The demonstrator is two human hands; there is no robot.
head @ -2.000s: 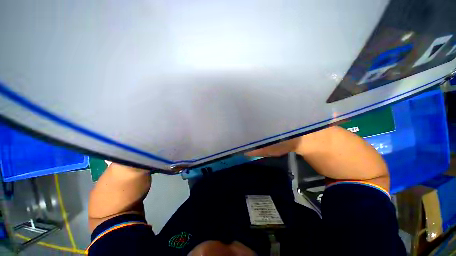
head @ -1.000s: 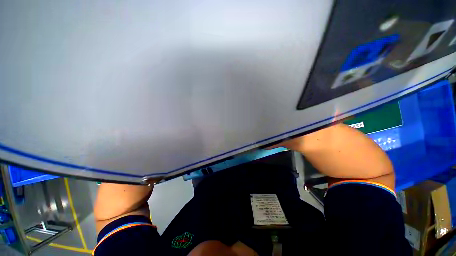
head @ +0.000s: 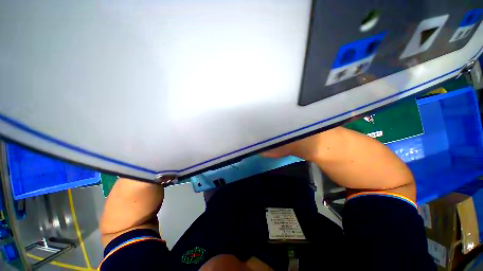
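Note:
The white front panel of the press [head: 137, 79], edged with a blue line, fills the upper view. Its grey control keypad [head: 339, 63] with blue-white keys is at the upper right. Both my forearms reach under the panel's lower edge. My left hand is hidden behind the panel; only the forearm shows at the lower left. Of my right hand [head: 283, 150] only a part near the wrist shows below the panel edge, over the light blue base plate [head: 249, 168]; its fingers are hidden. What either hand holds cannot be seen.
A blue bin [head: 45, 169] is at the left and another blue bin [head: 450, 143] at the right. Green mat [head: 394, 122] shows beside the right bin. Cardboard boxes [head: 447, 227] stand at the lower right. A metal stand and yellow floor lines are at the lower left.
The view has shifted, so the keypad shows more fully and further left, and more of the left bin and base plate shows. Both forearms stay under the panel, with only slight movement.

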